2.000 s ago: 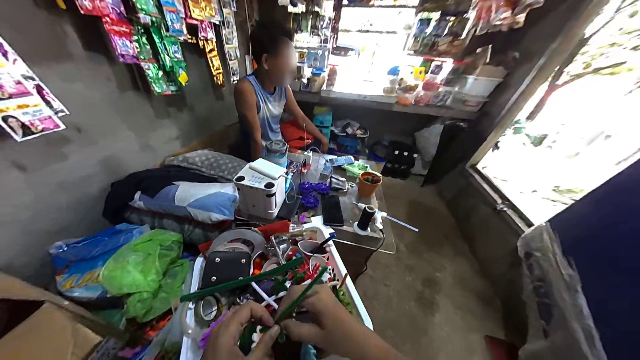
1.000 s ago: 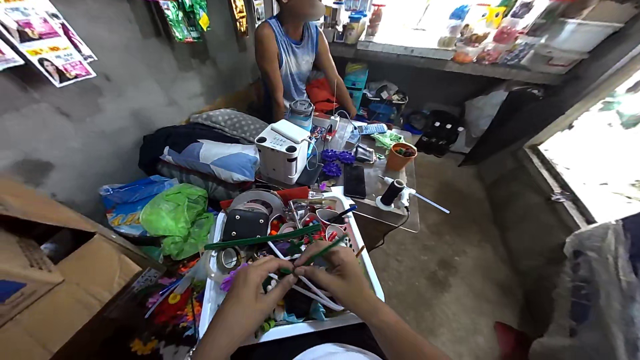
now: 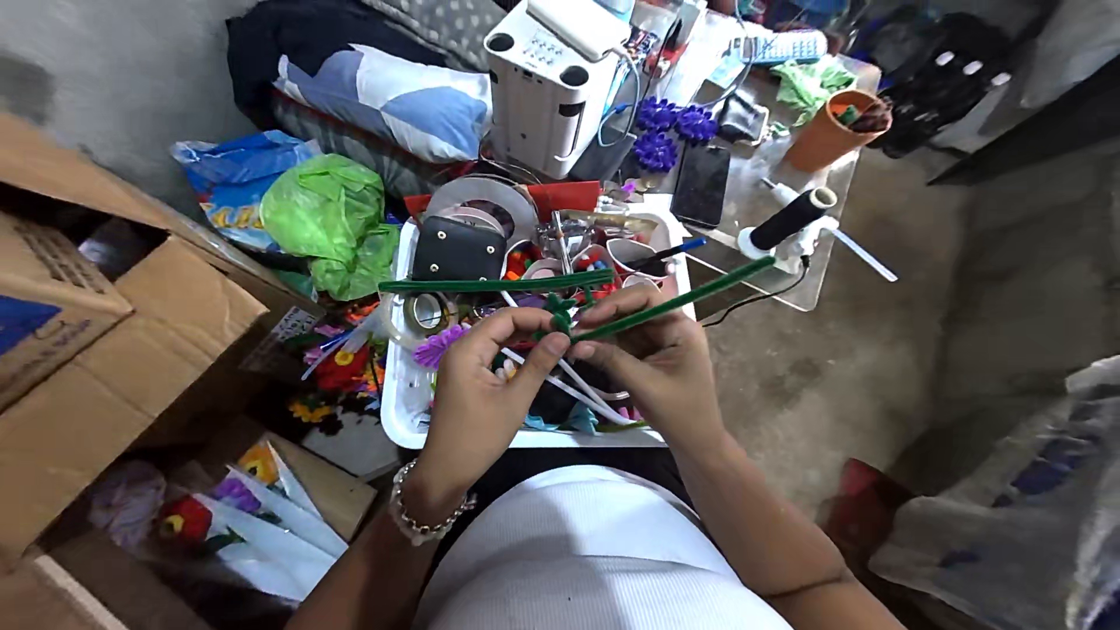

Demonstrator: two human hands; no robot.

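Note:
My left hand (image 3: pixel 490 376) pinches a small looped piece of green pipe cleaner (image 3: pixel 558 319) between thumb and fingertips. Close against it, my right hand (image 3: pixel 656 359) grips the same green work, and a straight green pipe cleaner stem (image 3: pixel 691 297) runs from between the fingertips up to the right. Both hands are over a white plastic tray (image 3: pixel 398 411). Another bundle of green pipe cleaners (image 3: pixel 499 284) lies across the tray behind my hands. White stems (image 3: pixel 582 389) and a purple pipe cleaner flower (image 3: pixel 440 346) show beneath my hands.
Beyond the tray, a table holds a white device (image 3: pixel 542 87), purple flowers (image 3: pixel 654 150), a phone (image 3: pixel 701 185), a terracotta-coloured pot (image 3: pixel 822 140) and a black thread spool (image 3: pixel 792 219). Cardboard boxes (image 3: pixel 131 350) and a green plastic bag (image 3: pixel 328 214) are on the left.
The view has tilted down, so the other person is out of sight. Both hands stay together on the green pipe cleaner; its long end now points up to the right.

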